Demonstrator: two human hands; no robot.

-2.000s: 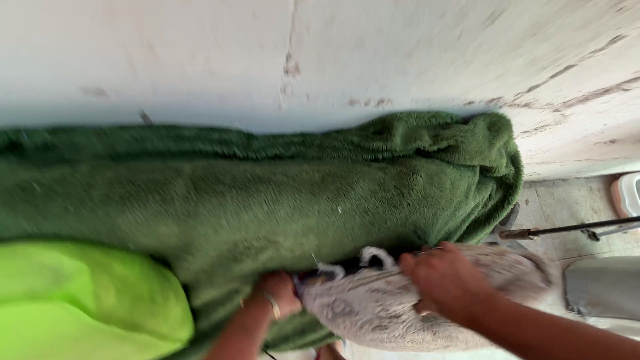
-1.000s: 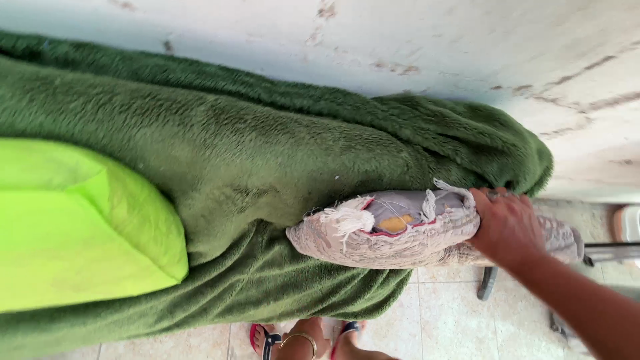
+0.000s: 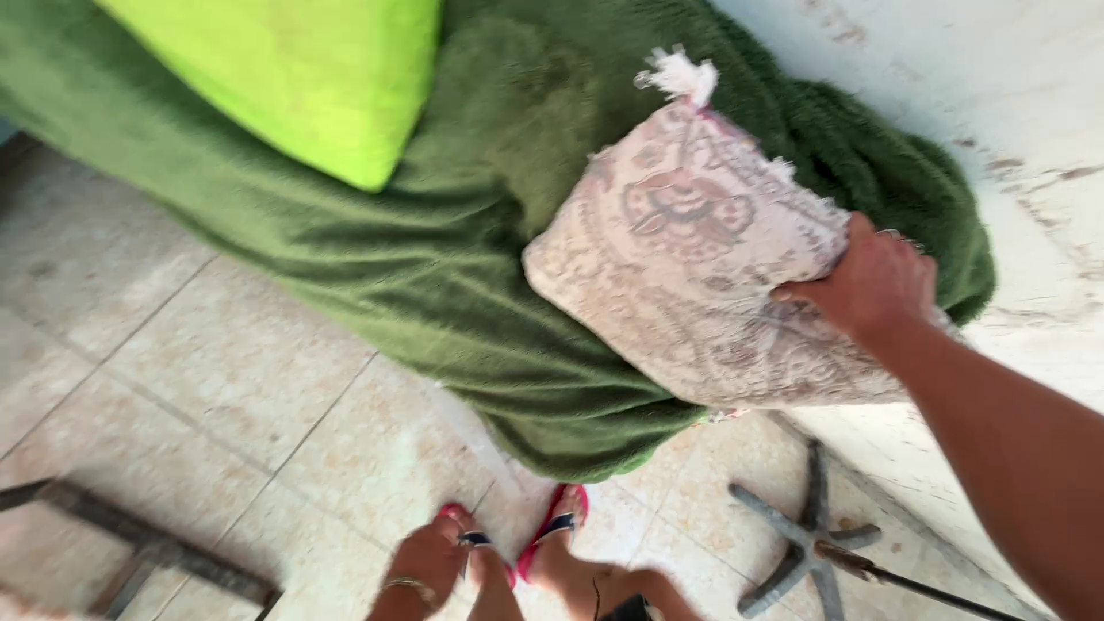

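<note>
A patterned cushion in pale pink and beige [image 3: 681, 250], with white tassels at a corner, lies over a green fleece blanket [image 3: 517, 345]. My right hand [image 3: 880, 276] grips the cushion by its right edge, the fingers over the rim and the thumb on its face. Low in the view, my left hand [image 3: 431, 556] hangs near my feet, away from the cushion; its fingers are partly blurred and nothing shows in them. A lime-green cushion [image 3: 310, 78] rests on the blanket at the upper left.
A scuffed white wall [image 3: 1044, 172] runs along the right side. On the tiled floor [image 3: 345, 448] stand a star-shaped stand base with a pole [image 3: 806, 535] at the lower right and a dark metal frame [image 3: 164, 548] at the lower left. My sandalled feet are below the blanket's edge.
The patterned cushion now shows its broad face; a second ago its opened edge with the filling faced up. My left hand, on the cushion two seconds ago, is off it. The view has turned strongly.
</note>
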